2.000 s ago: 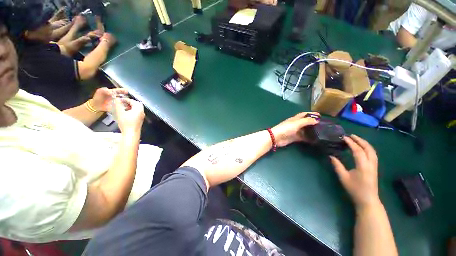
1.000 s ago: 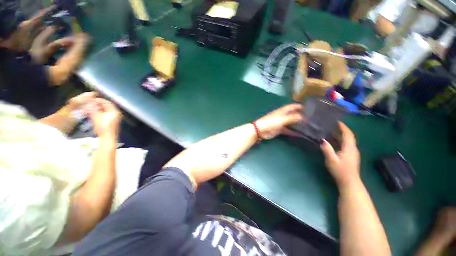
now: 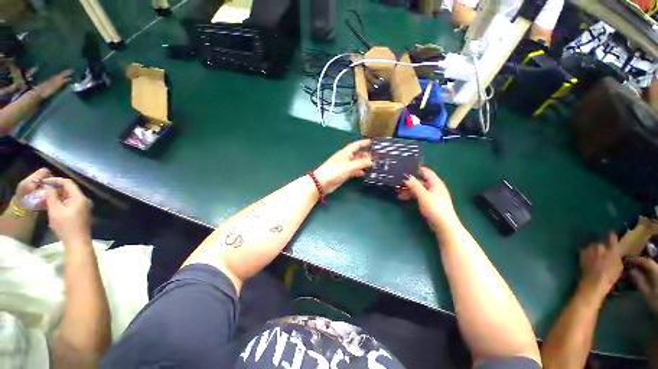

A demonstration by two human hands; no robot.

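Observation:
A small black retail box point(image 3: 392, 163) with pale print on the face turned to me is held between my two hands above the green bench top. My left hand point(image 3: 348, 164) grips its left side. My right hand point(image 3: 430, 196) grips its lower right corner. The box is shut, with no brown showing. Another closed black box point(image 3: 504, 207) lies on the bench to the right of my right hand.
An open black box with raised brown lid point(image 3: 149, 96) stands left. Beyond my hands are an open brown carton point(image 3: 381, 113), a blue bin point(image 3: 423, 130), white cable and a black machine point(image 3: 245, 42). Neighbours' hands are at both sides; a dark case point(image 3: 615, 130) is far right.
The view has swung right, so bench things sit further left. The held box is turned with its printed face toward me. A neighbour's hands with a brown-lidded box have come into view at right.

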